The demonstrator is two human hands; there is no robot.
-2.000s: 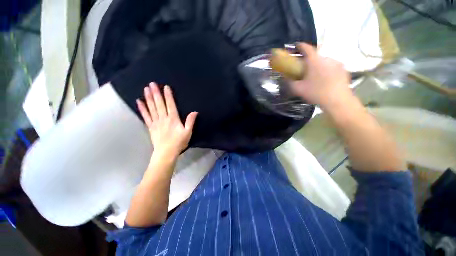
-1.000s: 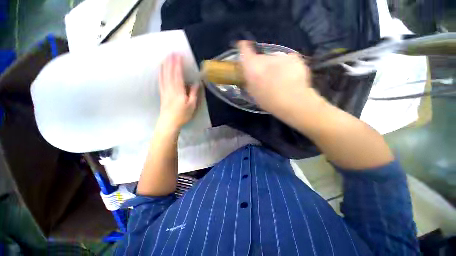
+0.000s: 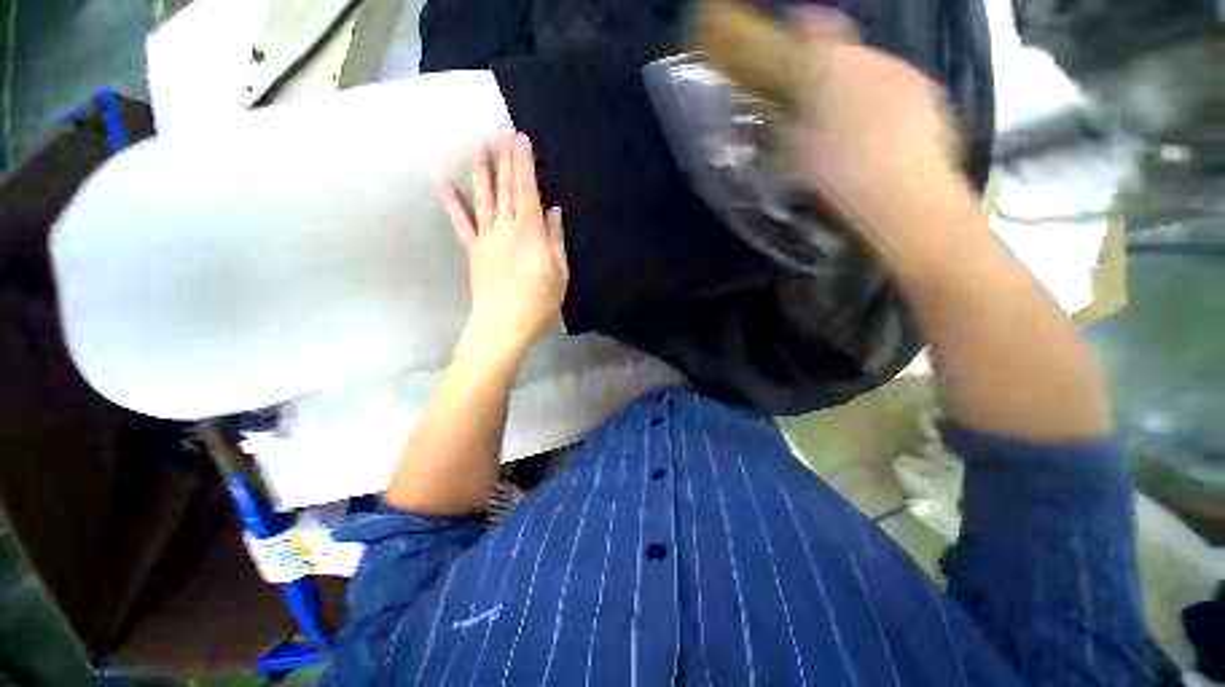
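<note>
A black garment (image 3: 605, 175) is pulled over the right part of the white padded board (image 3: 269, 255). Its straight edge lies across the board beside my left hand (image 3: 517, 262), which rests flat with fingers spread, fingertips at that edge. My right hand (image 3: 867, 128), blurred, is closed on the tan wooden handle (image 3: 746, 51) of the silver steam iron (image 3: 732, 148). The iron is over the black cloth, its shell turned towards the left; whether its sole touches the cloth cannot be told. Shiny gathered black cloth hangs around the board's near side.
A brown-lined bin with a blue frame (image 3: 249, 510) stands at the lower left, below the board's rounded end. White cloth (image 3: 363, 436) lies under the board. More white table cover (image 3: 1048, 201) shows at the right. Green floor shows at both sides.
The iron and my right hand have moved right and up, away from the garment's edge. My left hand has shifted slightly right to the edge. Earlier, the board swung from slanting to nearly level in view.
</note>
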